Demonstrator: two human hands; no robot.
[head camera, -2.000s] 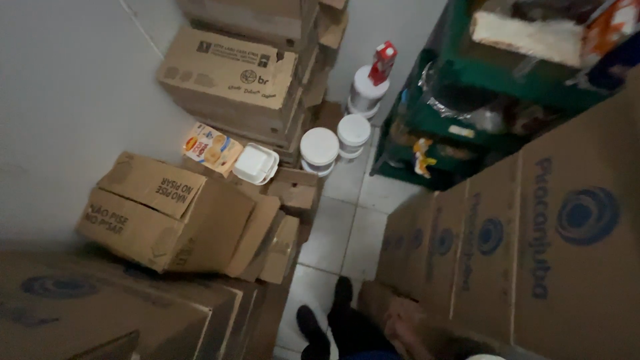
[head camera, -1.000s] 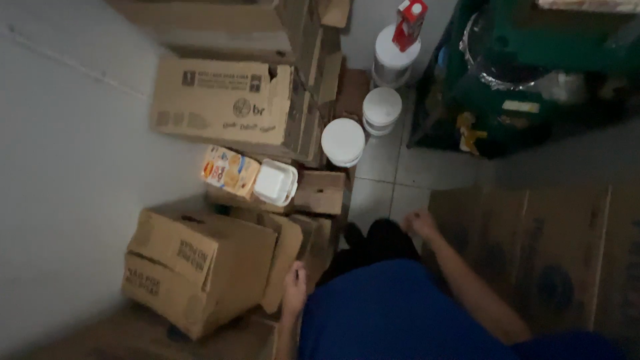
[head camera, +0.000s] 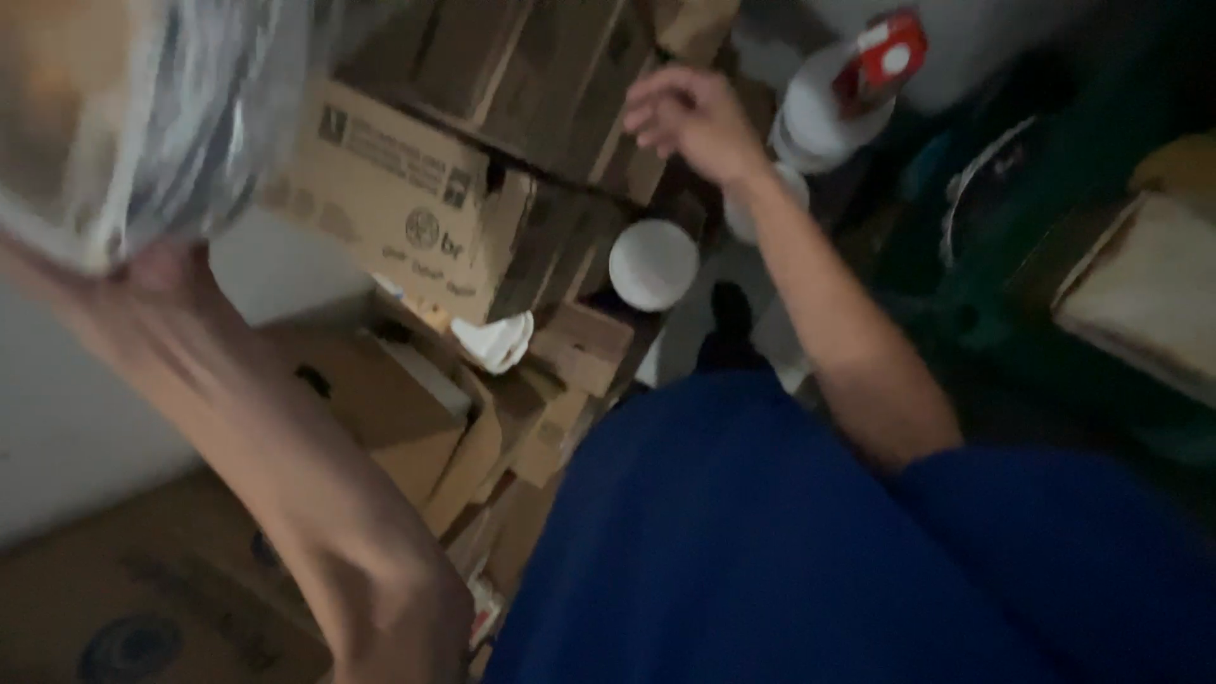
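At the upper left, my left hand (head camera: 166, 271) is raised and holds a blurred bundle in clear plastic wrapping (head camera: 190, 114), very near the camera; its contents cannot be told, and most of the fingers are hidden beneath it. My right hand (head camera: 693, 123) is in the air at the top centre with loosely bent fingers and nothing in it, in front of stacked cardboard boxes (head camera: 560, 85). Just right of that hand is a white tub (head camera: 817, 114) with a red carton (head camera: 893, 52) on top. Below the hand is a round white lid (head camera: 654, 265) of another tub.
A printed cardboard box (head camera: 399, 190) stands by the wall, with a white foam container (head camera: 496, 340) below it. An opened cardboard box (head camera: 380, 399) lies lower left. Green crates (head camera: 1007, 285) with a pale block (head camera: 1140, 294) are at the right. More cartons (head camera: 123, 608) fill the lower left.
My left hand has risen to the upper left and now holds the plastic-wrapped bundle; it was low and without it before. My right hand has moved up toward the stacked boxes. The view has shifted.
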